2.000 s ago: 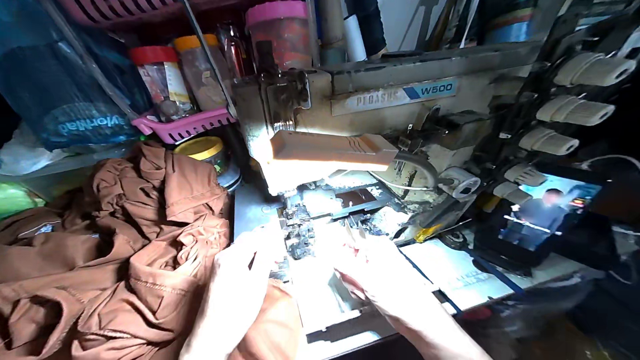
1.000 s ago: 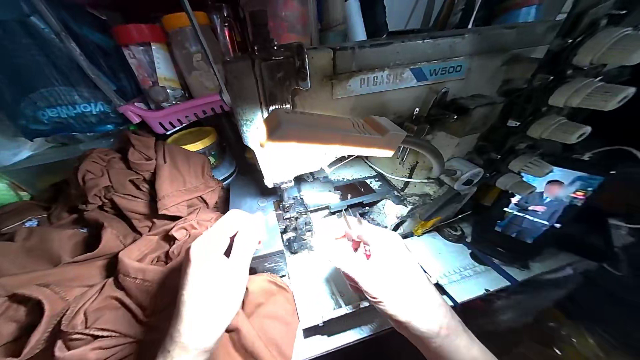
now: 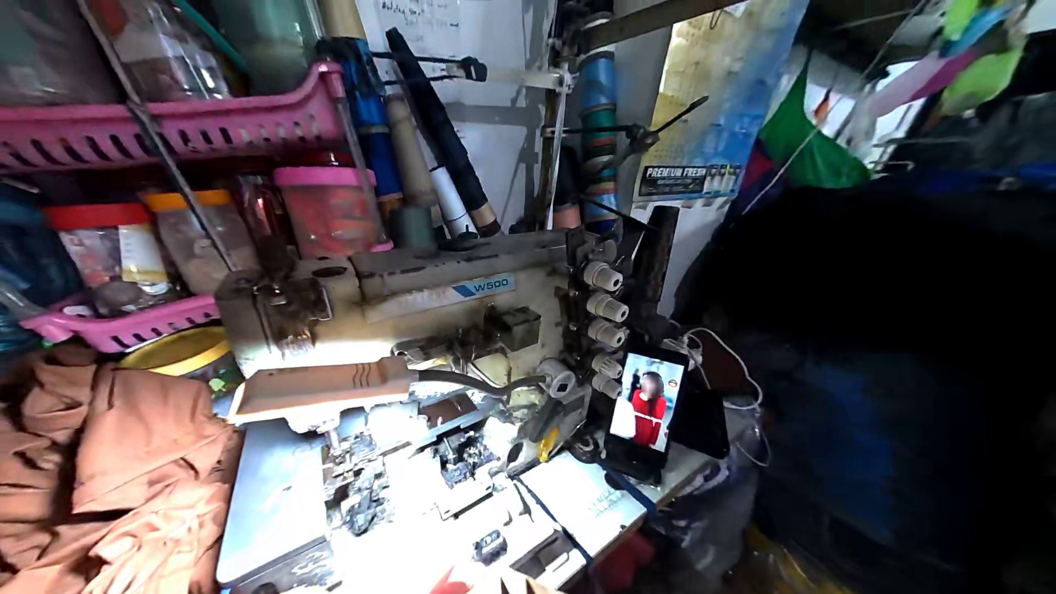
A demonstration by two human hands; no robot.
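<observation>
A worn Pegasus W500 industrial sewing machine [image 3: 462,289] stands in the middle. A clip-on lamp [image 3: 322,392] lights its needle area [image 3: 355,470], where the small metal parts look dark and dirty. Brown fabric [image 3: 140,462] lies heaped left of the metal bed plate [image 3: 276,495]. At the bottom edge, a small skin-toned and red patch shows, perhaps fingertips of my right hand [image 3: 503,584]; what it holds or touches cannot be made out. My left hand is out of the frame.
Tension knobs [image 3: 605,308] line the machine's right side, beside a propped phone [image 3: 648,404] with a lit screen and a white cable [image 3: 747,371]. Pink baskets [image 3: 223,124] with jars stand at the left. Thread cones [image 3: 408,148] stand behind. A yellow-rimmed tub [image 3: 186,351] sits near the fabric.
The view has swung up and to the right. My left hand has left the frame, and my right hand, earlier beside the needle area with a small red object, is nearly out of it.
</observation>
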